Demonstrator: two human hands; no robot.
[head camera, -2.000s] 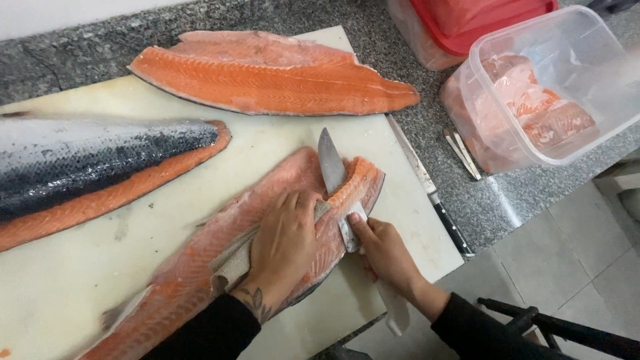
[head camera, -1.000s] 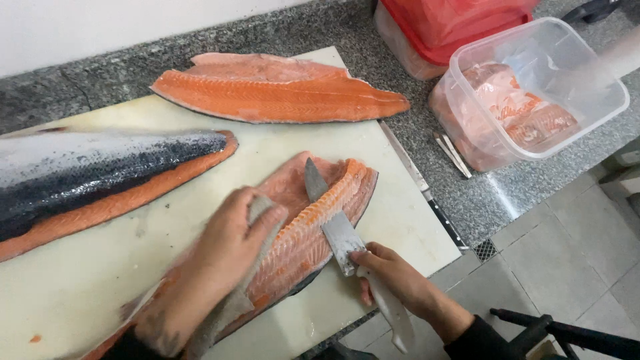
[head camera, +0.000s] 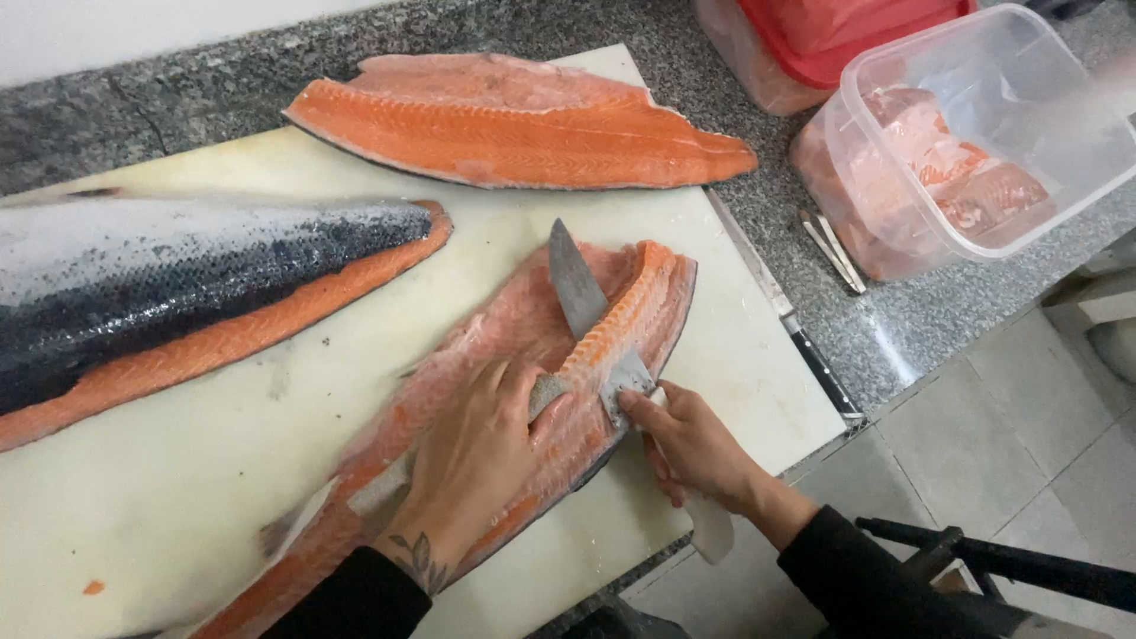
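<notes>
My right hand (head camera: 697, 444) grips a white-handled knife (head camera: 577, 282). Its blade passes beneath the raised backbone strip (head camera: 621, 324) of an opened salmon piece (head camera: 497, 328), and the tip shows on the far side. Pressed on the fish left of the blade is my left hand (head camera: 475, 448), with a greyish cloth or pad (head camera: 383, 488) partly under its palm and fingers; its grip on this is partly hidden. The salmon lies diagonally across a white cutting board (head camera: 177, 506).
A salmon fillet (head camera: 532, 133) lies flesh up at the board's back; a skin-up salmon piece (head camera: 195, 284) is at left. Along the right edge rests a black-handled knife (head camera: 821, 368). Tweezers (head camera: 832, 251), an open plastic tub (head camera: 905, 191) of salmon pieces and a red-lidded container (head camera: 852, 35) stand beyond.
One second ago my left hand was raised off the fish with the cloth or pad; now it presses on the salmon beside the bone strip. The knife remains under the strip.
</notes>
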